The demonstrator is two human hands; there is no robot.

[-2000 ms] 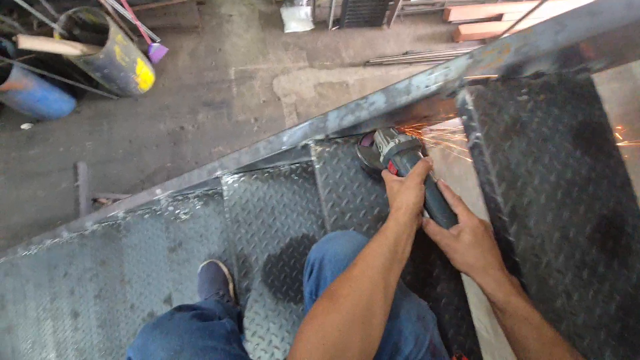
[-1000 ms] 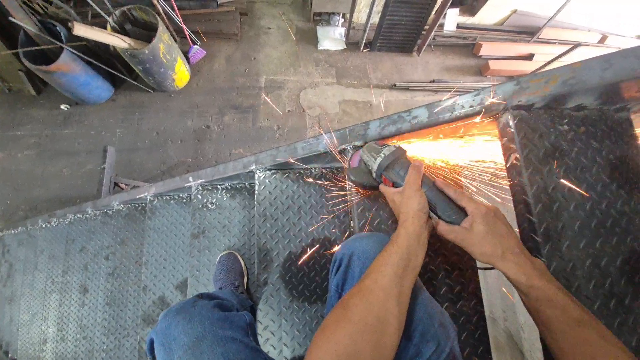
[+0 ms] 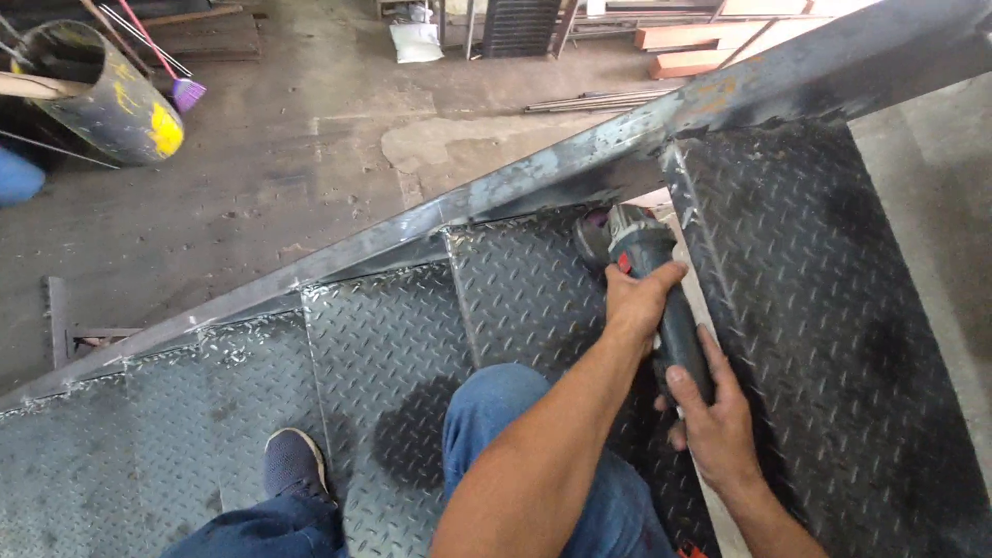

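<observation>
Both hands hold an angle grinder [image 3: 649, 256] with a dark body and a red switch. My left hand [image 3: 639, 302] is wrapped around the front of its body, just behind the metal gear head. Lower down, my right hand [image 3: 713, 426] grips the rear handle. The grinder's disc [image 3: 594, 239] is at the far edge of a diamond-plate stair tread [image 3: 527, 287], near the steel side stringer [image 3: 496, 194]; whether it touches the metal cannot be told. No sparks show.
More diamond-plate treads [image 3: 387, 325] descend to the left, and a higher one [image 3: 821, 271] lies at the right, past a gap. My shoe [image 3: 294, 465] rests on a tread. Beyond the stringer, the floor holds a yellow-marked drum [image 3: 116, 108], metal rods [image 3: 597, 101] and reddish beams [image 3: 705, 39].
Bright sparks flew from the grinder a second ago; now none show. Both hands have kept hold of it. The view has shifted.
</observation>
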